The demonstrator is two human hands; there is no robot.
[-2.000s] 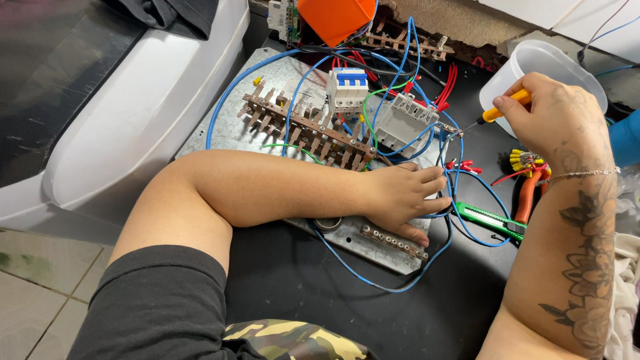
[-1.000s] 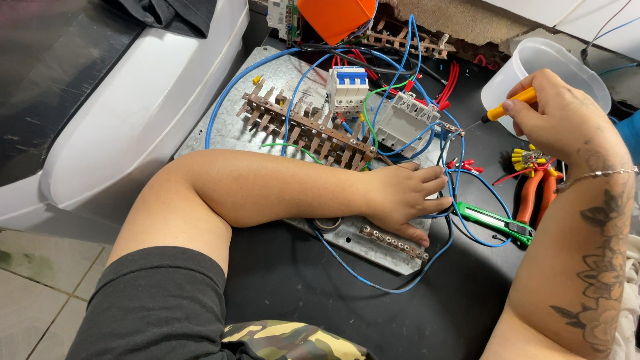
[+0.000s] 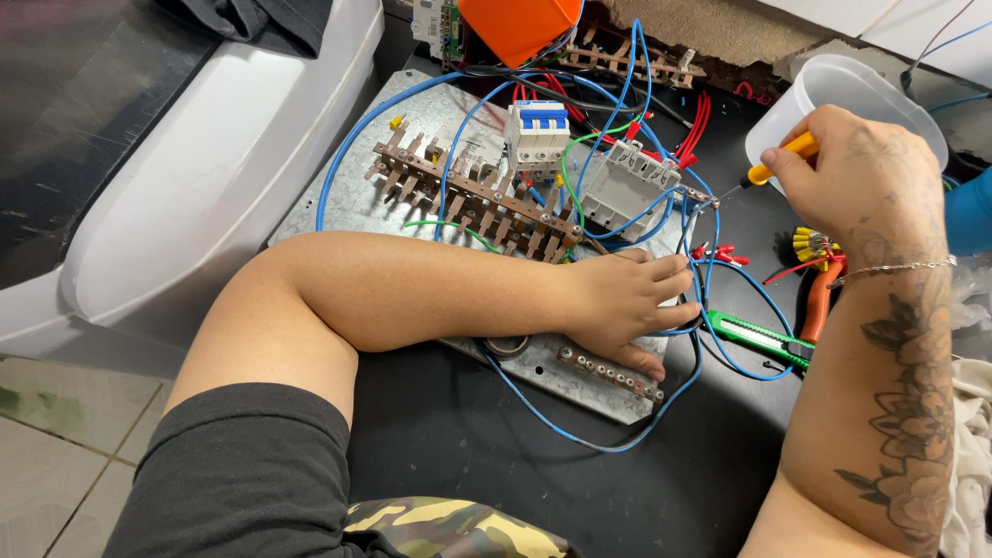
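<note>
My right hand grips a screwdriver with a yellow-orange handle; its tip points at the screws of a small terminal bar on the plate's right edge. My left hand, fingers spread, rests on the right part of the galvanized metal plate, over blue wires. Whether it presses on something is hidden. Near its thumb lies a bar with a row of screws. Farther back on the plate are a copper busbar assembly, a circuit breaker with blue levers and a grey plastic module.
A green utility knife, orange-handled pliers and red wire terminals lie right of the plate. Behind my right hand is a translucent plastic tub. An orange container and another busbar stand at the back. Blue wire loops over the black tabletop.
My right forearm has shifted slightly to the right since the earliest frame, with the screwdriver's tip still by the small terminal bar. My left hand has stayed in place.
</note>
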